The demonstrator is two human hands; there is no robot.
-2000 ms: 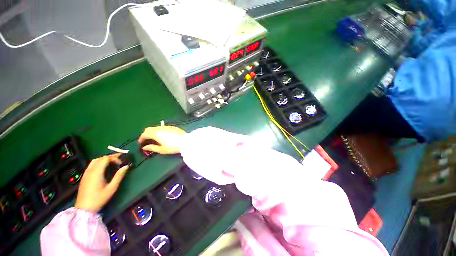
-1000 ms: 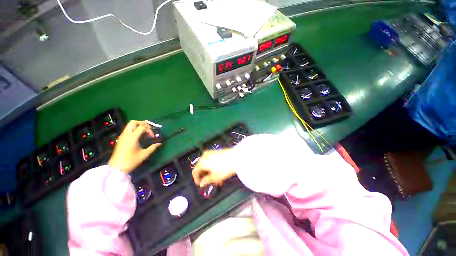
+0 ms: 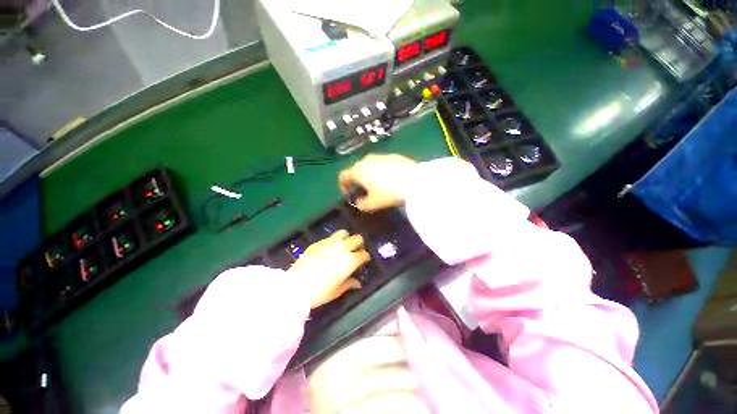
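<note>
The foam tray (image 3: 414,242) in front of me is black and partly covered by my hands and sleeves. A display unit (image 3: 388,249) in it reflects white, and another display unit (image 3: 296,248) shows blue. My left hand (image 3: 330,265) is over the middle of the tray with its fingers bent down into a near-row pocket; what is under the fingertips is hidden. My right hand (image 3: 378,183) is at the tray's back edge, its fingers around a dark display unit (image 3: 355,192). Black test leads (image 3: 254,213) with white tags (image 3: 226,192) lie loose on the bench behind the tray.
A foam tray (image 3: 179,212) of units lit red and green is on the left. Two power supplies (image 3: 355,89) with red digits stand at the back. Another filled foam tray (image 3: 509,149) and yellow leads (image 3: 446,133) are beside them. A blue sleeve (image 3: 687,190) is at right.
My left hand has moved from the test leads to the tray in front, leaving the leads loose on the bench. My right hand has moved from the tray's near row to its back edge.
</note>
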